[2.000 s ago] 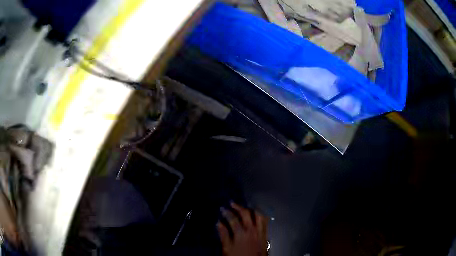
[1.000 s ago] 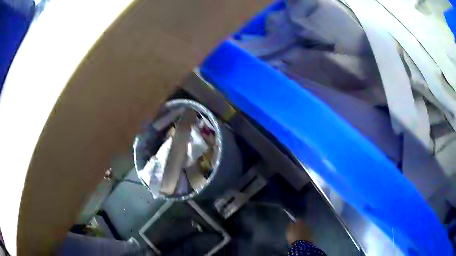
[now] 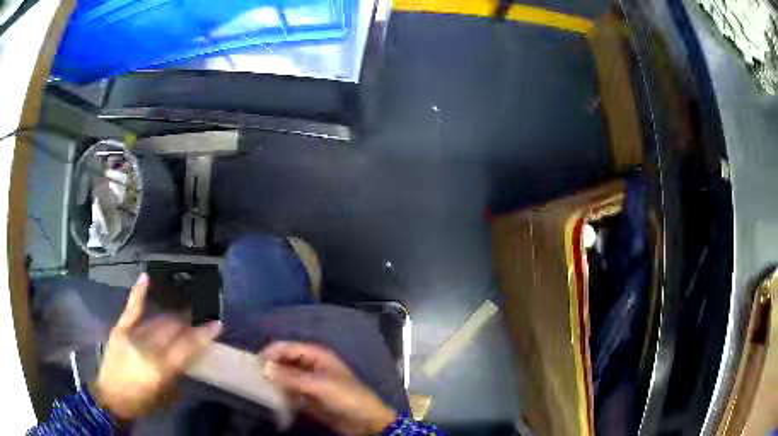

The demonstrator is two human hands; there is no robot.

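Note:
A pale beige strip-like panel [image 3: 237, 373] lies slantwise above my dark-clothed lap, low in the view. My right hand [image 3: 316, 379] is shut on it, with curled fingers at its upper edge. My left hand [image 3: 158, 345] is at the panel's left end. Its index finger points up and its other fingers are blurred over that end, so whether they grip it cannot be told. Both forearms have dark blue patterned sleeves and are cut off by the bottom edge.
A round waste bucket [image 3: 107, 200] with scraps stands on the floor at left. A blue bin [image 3: 205, 38] is at upper left. A brown open box or bag [image 3: 542, 298] stands at right. A pale strip [image 3: 461, 339] lies on the floor. A curved table edge [image 3: 21, 213] runs along the far left.
The view has swung, so the bin and bucket now show farther off at left. Both hands are now in view with a panel; earlier only one hand showed, low in the picture.

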